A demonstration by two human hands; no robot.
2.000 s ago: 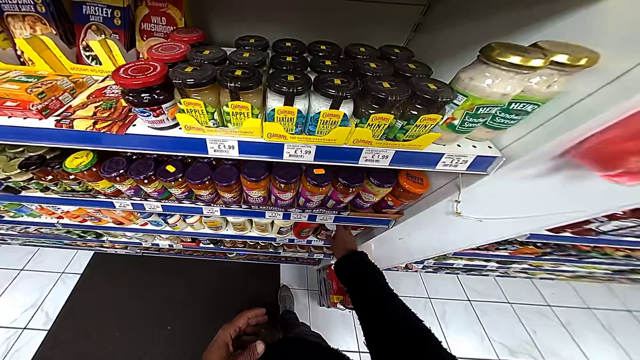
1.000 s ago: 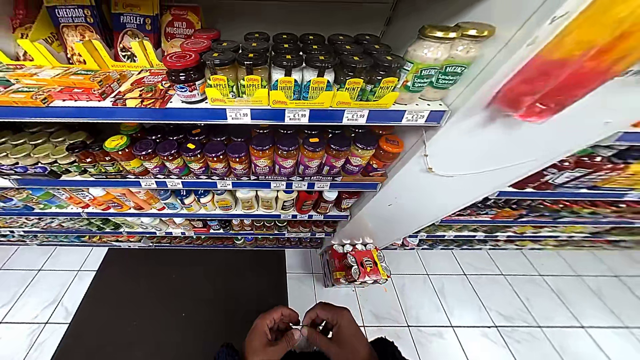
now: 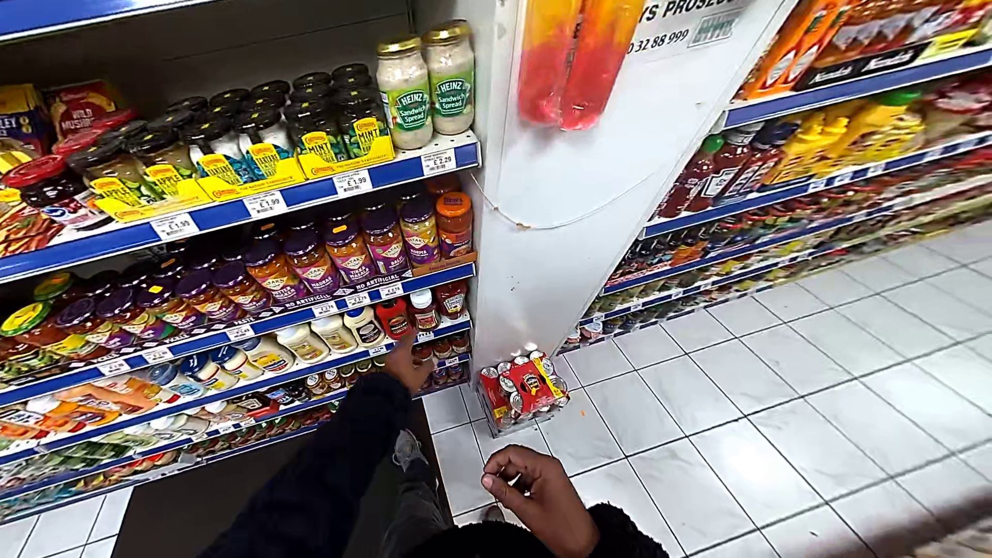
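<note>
My left hand [image 3: 408,364] reaches from a dark sleeve to the lower shelves, close below a red bottle [image 3: 394,318] and beside a small sauce bottle [image 3: 424,310]; its fingers are partly blurred, and whether it touches anything is not clear. My right hand [image 3: 539,496] is raised over the tiled floor with its fingers curled and the thumb near the index finger; whether something small is between them cannot be made out. White-capped mayonnaise jars [image 3: 333,335] stand left of the red bottle. Above them is a row of purple-lidded curry sauce jars [image 3: 353,252].
Sandwich spread jars [image 3: 404,93] stand at the end of the upper shelf. A white pillar [image 3: 542,263] with a loose cord adjoins the shelving. A shrink-wrapped pack of cans [image 3: 524,387] sits at its foot. More stocked shelves [image 3: 821,178] are on the right; a dark mat [image 3: 201,496] lies below.
My hands were together low in front of me a second ago; now they are apart, the left one at the lower shelves. The view has shifted and tilted.
</note>
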